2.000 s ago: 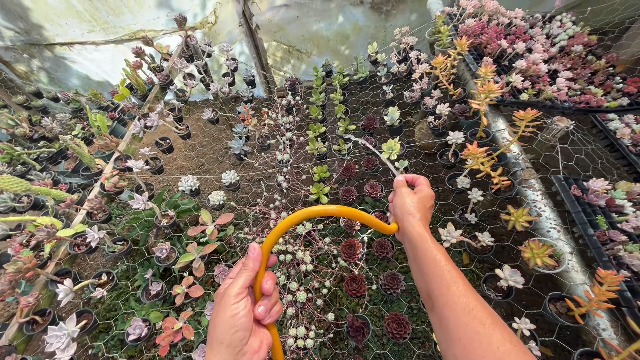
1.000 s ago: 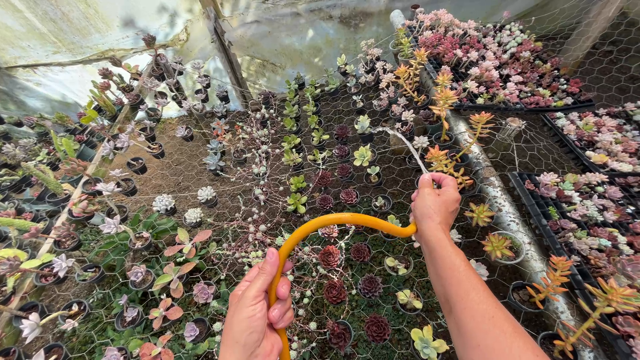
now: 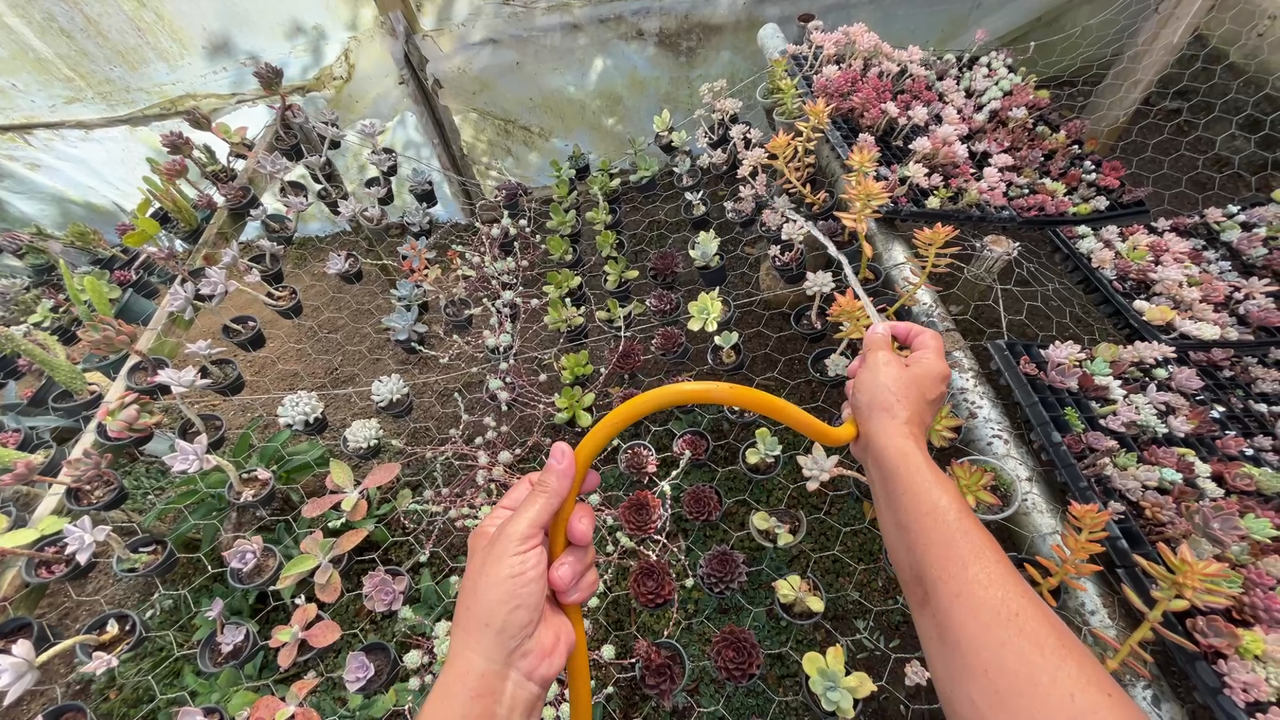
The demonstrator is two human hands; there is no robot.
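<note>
A yellow-orange garden hose (image 3: pixel 700 395) arches between my two hands. My left hand (image 3: pixel 530 570) is wrapped around its lower stretch at the bottom centre. My right hand (image 3: pixel 895 385) grips the hose near its end, which the fingers hide. From there a thin stream of water (image 3: pixel 835 255) shoots up and to the left, over small potted succulents. Below the arch stand dark red rosette succulents (image 3: pixel 640 512) in small black pots. Green succulents (image 3: pixel 562 280) stand in rows beyond it. Wire mesh lies between my hands and many of the plants.
Trays of pink and red succulents (image 3: pixel 960 130) stand at the upper right, with another black tray (image 3: pixel 1040 420) lower down. A pale, weathered pole (image 3: pixel 965 370) runs beside them. More potted succulents (image 3: pixel 250 480) fill the left. A wooden post (image 3: pixel 430 100) stands against plastic sheeting (image 3: pixel 600 70) at the back.
My right hand with the hose end has moved to the right, away from the middle rows toward the pole. The water stream now reaches plants beside the pole. Both hands keep their hold.
</note>
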